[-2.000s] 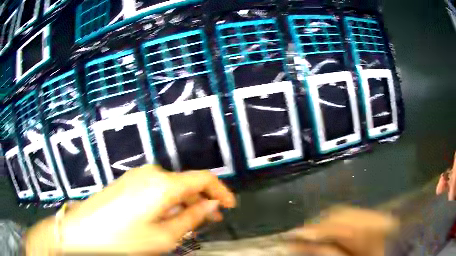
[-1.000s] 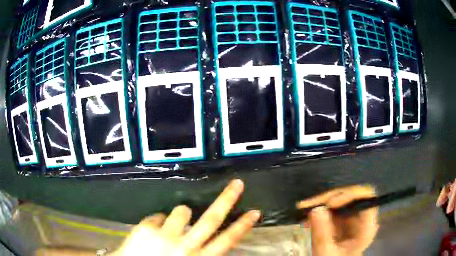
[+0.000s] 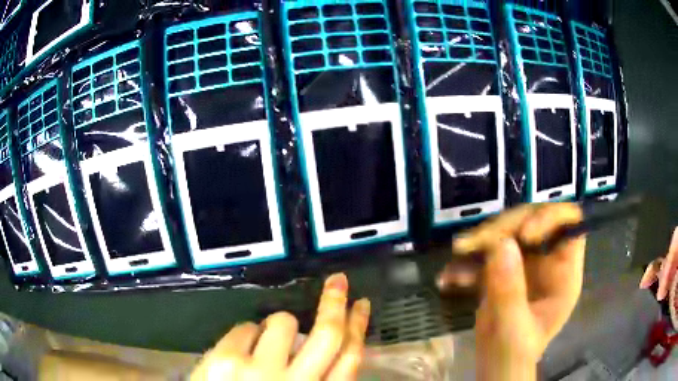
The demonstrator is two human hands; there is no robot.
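A shiny black blister tray [image 3: 223, 280] holds a row of teal-and-white front housings [image 3: 359, 237], keypad grids at the far end, white bezels toward me. A dark die-cut sheet with rows of slots [image 3: 407, 320] lies below the tray's near edge. My left hand [image 3: 297, 346] is at the sheet's left side, fingers extended, with nothing seen in it. My right hand [image 3: 528, 275] is over the sheet's right side, blurred, and grips a black pen-like tool [image 3: 606, 217] that points out to the right. The tool's tip cannot be made out.
Part of another row of housings [image 3: 59, 33] shows at the top left. Another person's fingers [image 3: 662, 277] are at the right edge, above red handles [image 3: 659, 341], possibly scissors. A pale translucent sheet [image 3: 405, 361] lies at the bottom centre. The dark mat [image 3: 647, 149] extends at right.
My right hand has moved up and slightly right with the tool. The slotted sheet now shows between my hands. My left fingers are closer together. The view has shifted a little over the tray.
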